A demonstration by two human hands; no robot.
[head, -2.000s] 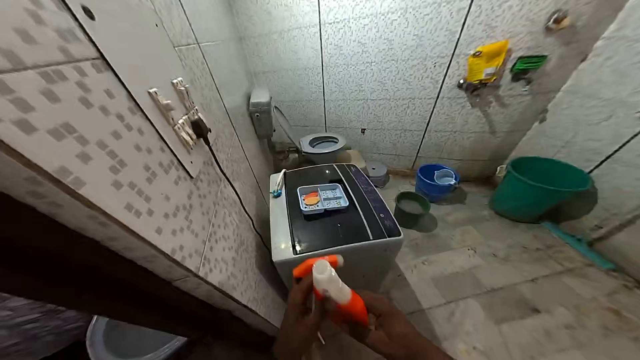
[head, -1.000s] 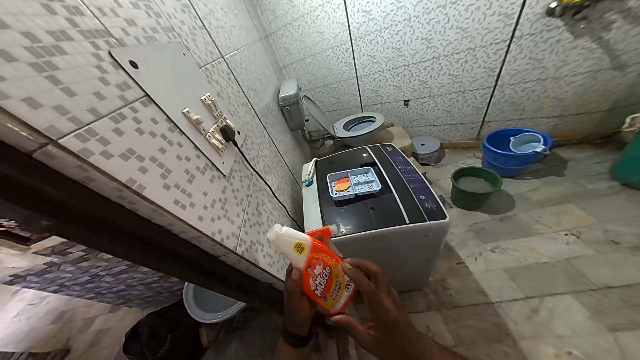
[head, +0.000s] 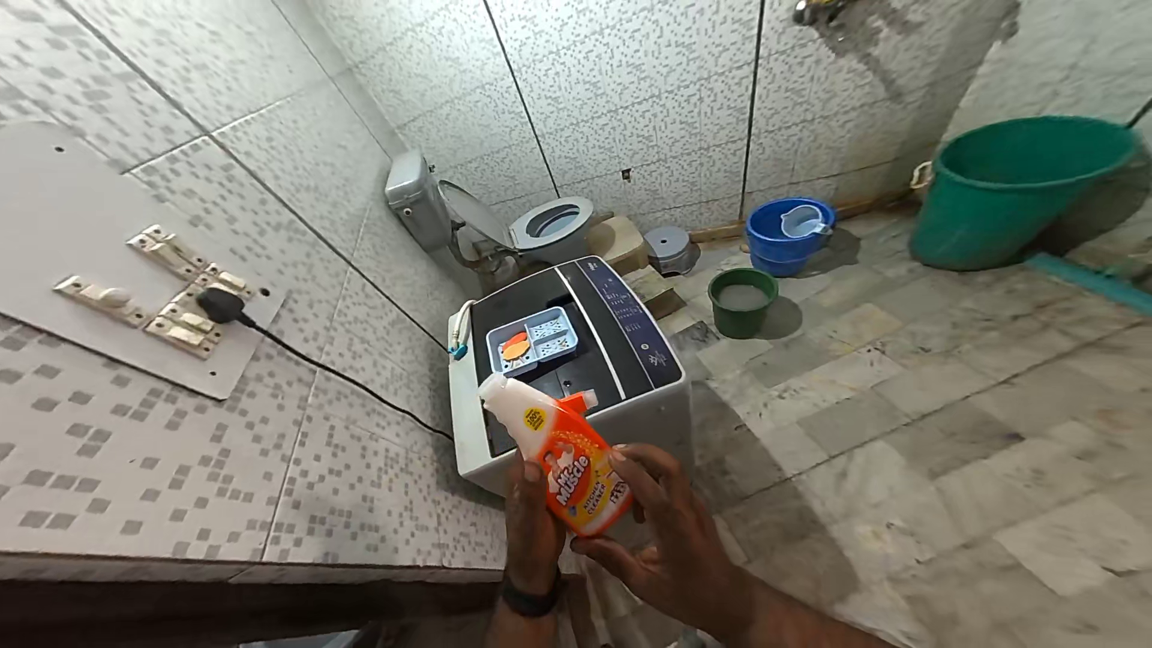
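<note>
An orange and white Mr Muscle cleaner bottle (head: 576,468) is tilted in front of me, its white neck pointing up and left. My left hand (head: 533,522), with a dark band at the wrist, grips its left side. My right hand (head: 666,531) has fingers and thumb on its lower right side. An orange trigger spray head (head: 576,402) shows partly behind the bottle; what holds it is hidden. Beyond stands a top-loading washing machine (head: 576,423), and on its dark lid lies a light blue divided tray (head: 551,335) with an orange item in it.
Behind the washing machine is a toilet (head: 553,223), with a grey stool (head: 669,247) beside it. On the tiled floor stand a green tub (head: 742,306), a blue bucket (head: 778,247) holding a mug, and a large green bucket (head: 981,216). A black plug (head: 219,306) sits in the left wall's switchboard.
Two seconds ago the bottle's white neck pointed toward me; now its front label faces me, still between both hands. The view has shifted.
</note>
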